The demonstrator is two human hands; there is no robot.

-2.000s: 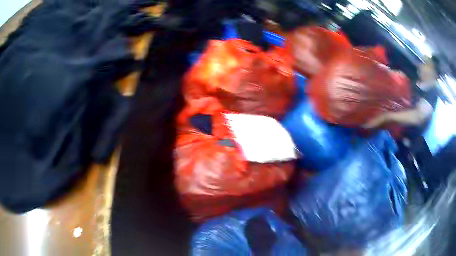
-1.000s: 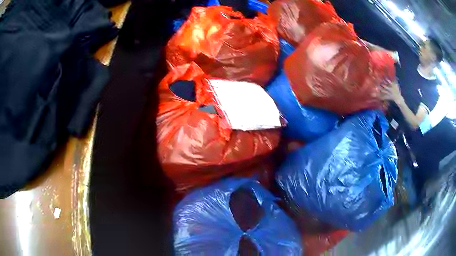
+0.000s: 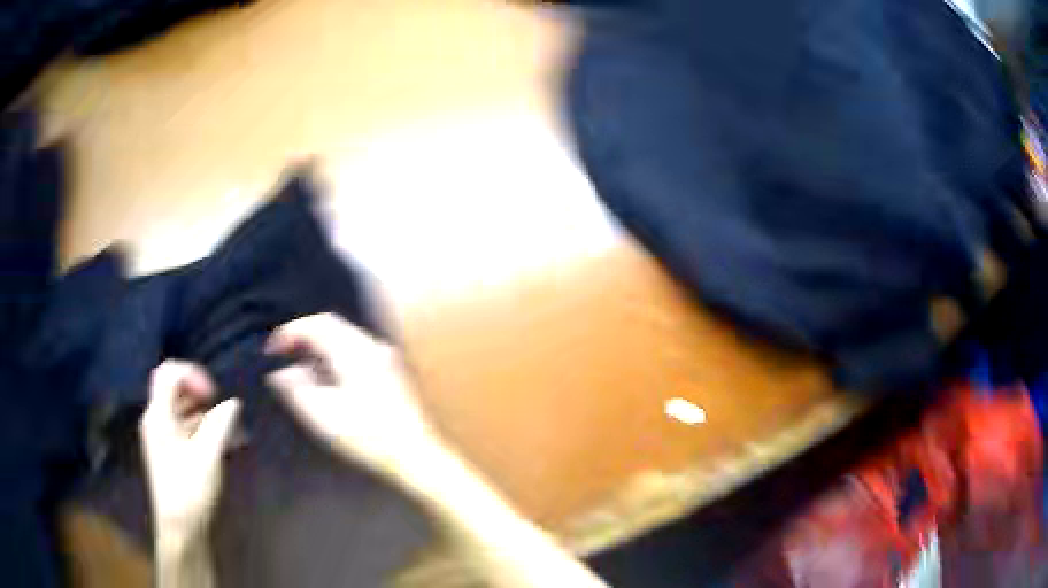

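A black garment (image 3: 264, 276) lies at the left of the orange-brown table (image 3: 517, 379), near the wearer. My left hand (image 3: 186, 431) is on its near part, with thumb and fingers curled towards each other at the cloth. My right hand (image 3: 345, 385) is just to the right, with thumb and fingertips bent onto the same cloth. The picture is blurred. I cannot tell whether the fingertips pinch the cloth, and no snips can be made out.
A large dark garment pile (image 3: 781, 172) lies on the right of the table. More dark cloth (image 3: 29, 345) is at the left edge. A small white scrap (image 3: 686, 410) lies near the worn table edge. Red plastic bags (image 3: 977, 471) are below at the lower right.
The view has swung left from the red and blue bags and the person beside them to the table. Both my hands and the garment under them have come into view.
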